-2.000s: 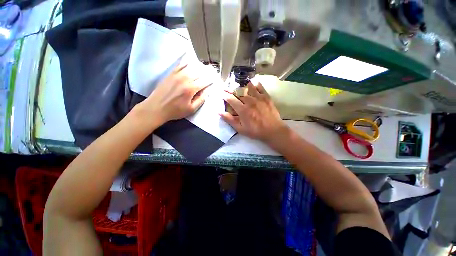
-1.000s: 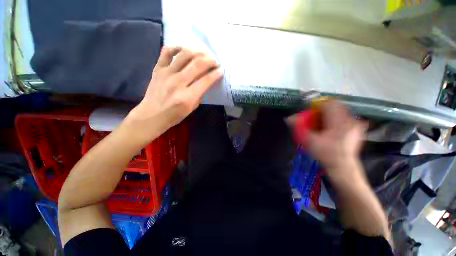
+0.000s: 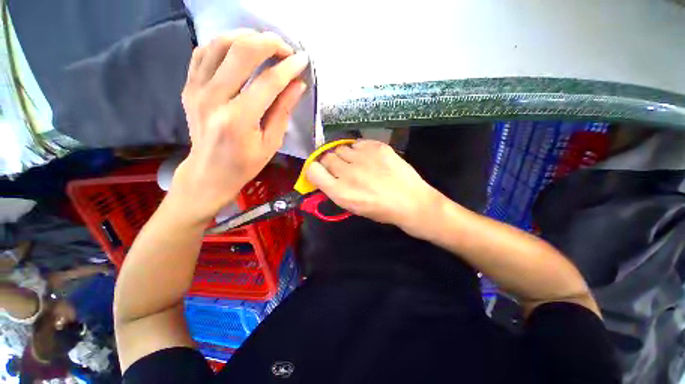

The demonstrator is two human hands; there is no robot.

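Dark grey garment fabric [image 3: 113, 82] lies on the left of the table and hangs at its edge, with a white backed panel [image 3: 300, 112] beside it. My left hand [image 3: 236, 112] is on the white panel, fingers bent and pinching its right edge; the fingertips partly cover it. My right hand [image 3: 372, 180] holds the fabric scissors [image 3: 282, 204] by the yellow and red loops, below the table edge. The blades point left, toward my left forearm, and their tip lies close to it.
The worn greenish table edge [image 3: 481, 100] runs across the view. A red basket [image 3: 248, 277] and a blue basket [image 3: 218, 319] are below at left, another blue basket [image 3: 518, 165] at right. Dark fabric [image 3: 623, 240] is at lower right. People show at lower left.
The view has tilted down from the sewing machine. My right hand has left the work, picked up the scissors and brought them left near my left hand. My left hand stays on the white panel.
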